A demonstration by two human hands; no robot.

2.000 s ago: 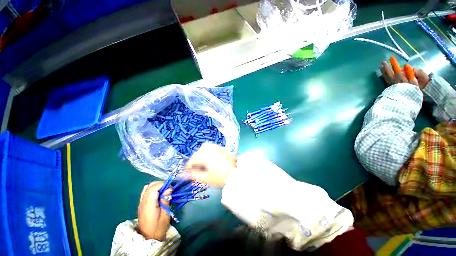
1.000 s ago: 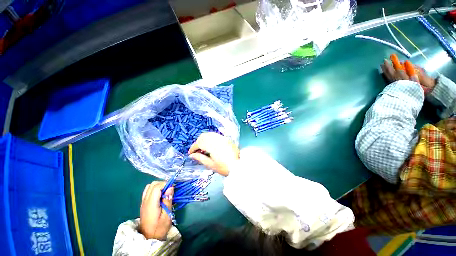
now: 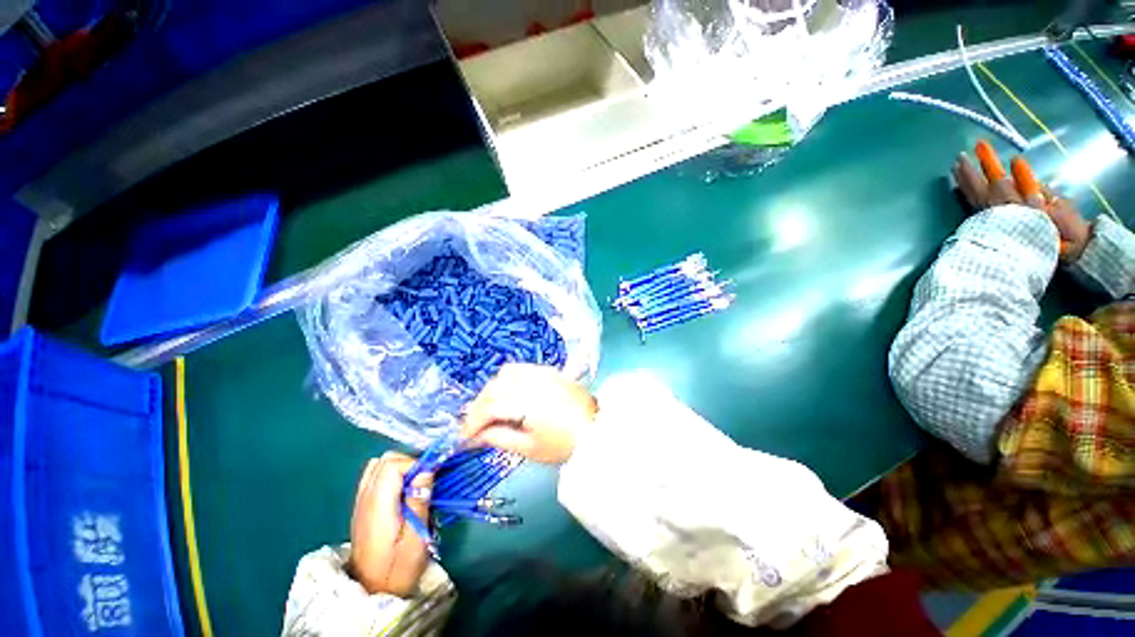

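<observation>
My left hand (image 3: 390, 529) is closed around a few blue wire leads (image 3: 421, 494) at the lower left. My right hand (image 3: 533, 411) is just above and to the right, its fingertips together at the upper end of a held lead; whether a sleeve is between them I cannot tell. More blue leads with silvery ends (image 3: 476, 483) lie side by side below my right hand. An open clear plastic bag (image 3: 364, 361) full of short blue sleeves (image 3: 467, 326) stands just beyond my hands. A flat group of blue-and-white leads (image 3: 672, 295) lies on the green bench to the right.
A blue tray (image 3: 193, 274) is at the back left, a blue crate (image 3: 81, 498) at far left. A cream divided box (image 3: 548, 81) and a second clear bag (image 3: 766, 56) are behind. White tubing (image 3: 952, 110) and a neighbour's hands (image 3: 1014, 187) with orange fingertips are at right.
My right hand has moved from the bag's near edge down towards my left hand and the lead's upper end. The neighbour's hands have shifted slightly, with the fingers more spread.
</observation>
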